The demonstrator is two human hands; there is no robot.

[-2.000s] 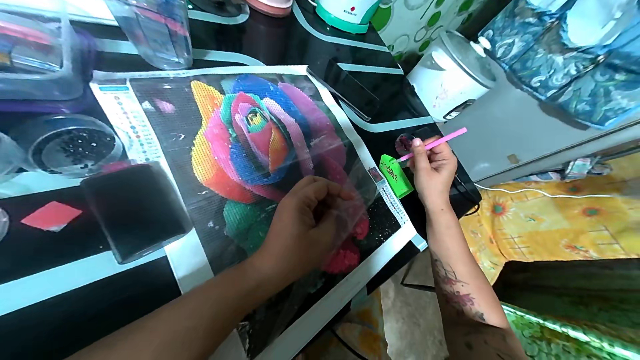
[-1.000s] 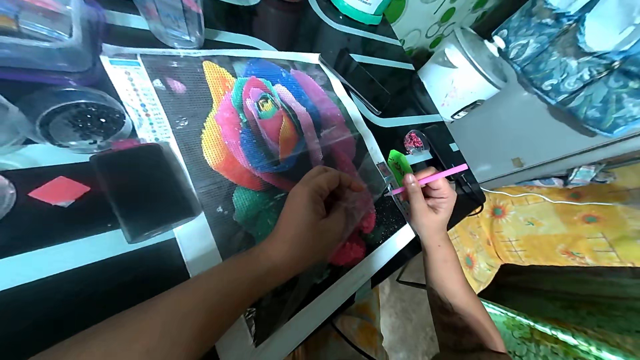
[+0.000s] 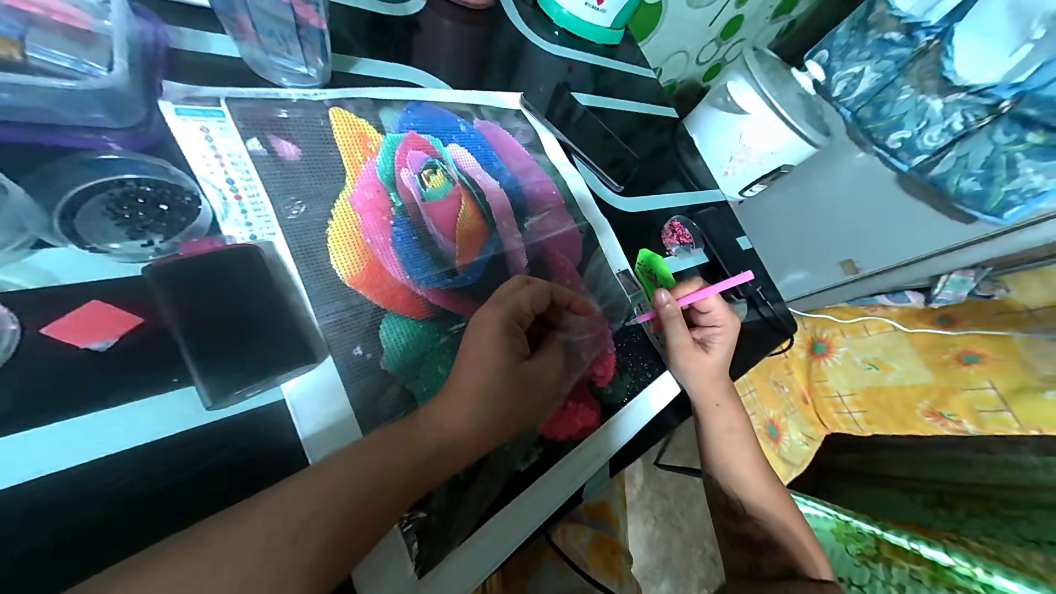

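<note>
A diamond painting canvas of a multicoloured rose [image 3: 445, 206] lies on the table under a partly lifted clear film. My left hand [image 3: 528, 355] pinches the clear cover film [image 3: 577, 330] over the lower right of the rose. My right hand [image 3: 701, 330] holds a pink applicator pen [image 3: 714, 290], its tip low over the canvas's right border. Just beyond the right fingers is a green bead tray [image 3: 652, 272] with small dark beads in it. A small clear dish of pink-red beads [image 3: 680, 236] stands behind the tray.
A black phone [image 3: 582, 136] lies along the canvas's upper right edge. At the left are a dark rectangular case [image 3: 235, 322], a round tub of black beads [image 3: 132, 210], a red diamond-shaped piece [image 3: 92, 325] and a plastic container [image 3: 66, 66]. A white rice cooker [image 3: 751, 124] stands at the back right.
My right hand has moved from the green tray to the canvas's right border, bringing the pen tip over it. The dish of pink-red beads, partly covered by that hand before, now shows fully.
</note>
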